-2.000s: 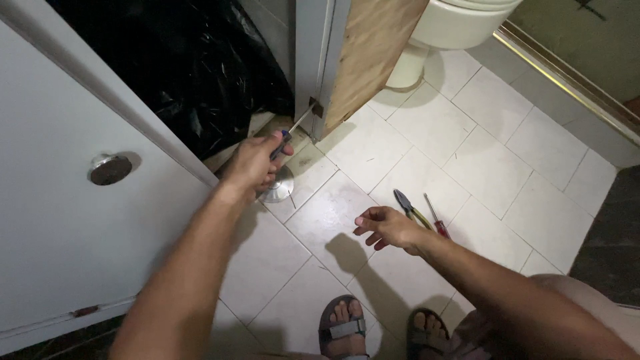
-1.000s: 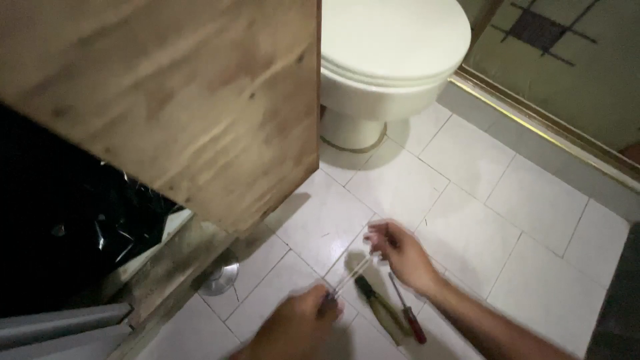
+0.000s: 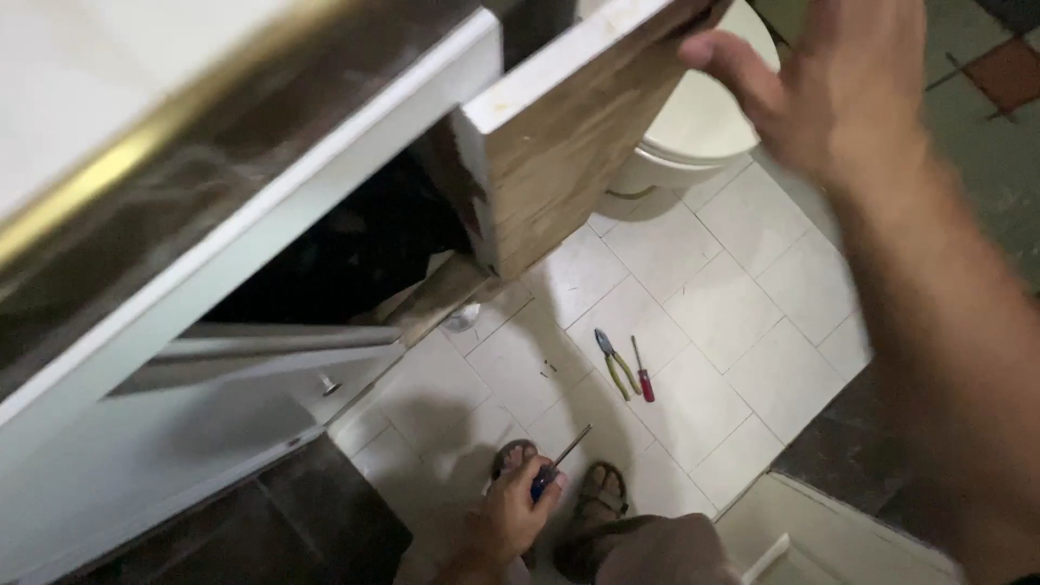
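Note:
Low in the view, my left hand (image 3: 520, 500) is closed around a screwdriver (image 3: 546, 481) with a blue handle, its shaft pointing up and right. My right hand (image 3: 821, 89) is raised at the upper right, thumb spread, beside the edge of a wooden cabinet door (image 3: 569, 154) that stands open; its fingertips are cut off by the frame, and I cannot tell whether it touches the door. On the tiles lie pliers (image 3: 617, 366) with yellow-green handles and, next to them, a screwdriver (image 3: 643, 374) with a red handle. Small dark screws or bits (image 3: 549, 369) are on the floor.
A white toilet (image 3: 707, 114) stands behind the door. At the left are the cabinet's white frame (image 3: 268, 195), another door with a knob (image 3: 329, 385) and a dark interior with black plastic. A round metal piece (image 3: 462, 317) sits by the cabinet base. My sandaled feet are below.
My right hand has risen from near the floor tools to the door's height. My left hand, with the screwdriver, has come back near my feet. The view has shifted greatly.

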